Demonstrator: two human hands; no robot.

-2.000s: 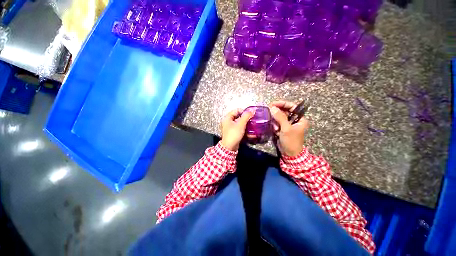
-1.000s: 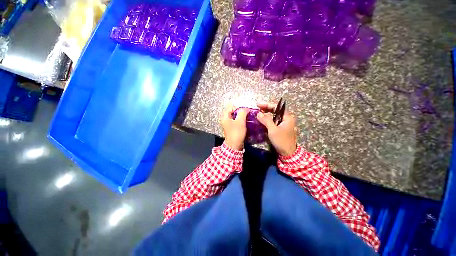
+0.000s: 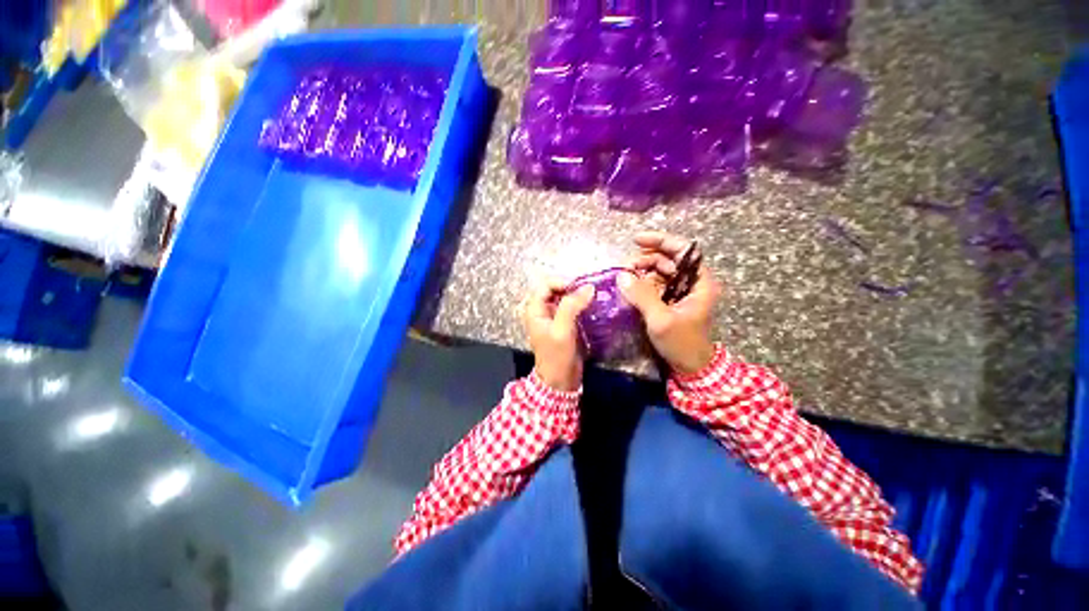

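A translucent purple moulded part (image 3: 611,322) is held between both hands over the table's near edge. My left hand (image 3: 555,327) grips its left side with thumb and fingers. My right hand (image 3: 678,316) grips its right upper side and also keeps a small dark tool (image 3: 683,272), its tip pointing up and away from the part. A thin purple strip shows along the part's upper edge, between the thumbs. The rest of the tool is hidden by the fingers. A block of purple parts (image 3: 669,102) lies on the speckled table (image 3: 764,287) beyond my hands.
A blue tray (image 3: 287,287) at left holds rows of purple parts (image 3: 358,119) at its far end. Purple trimmings (image 3: 997,233) lie on the table at right. Clear bags with pale yellow pieces (image 3: 191,113) are at far left. A blue bin edge (image 3: 1075,298) stands at far right.
The view has shifted, showing more of the tray's far end. My hands have turned the part, and a purple strip now shows at its upper edge. The tool stays in my right hand.
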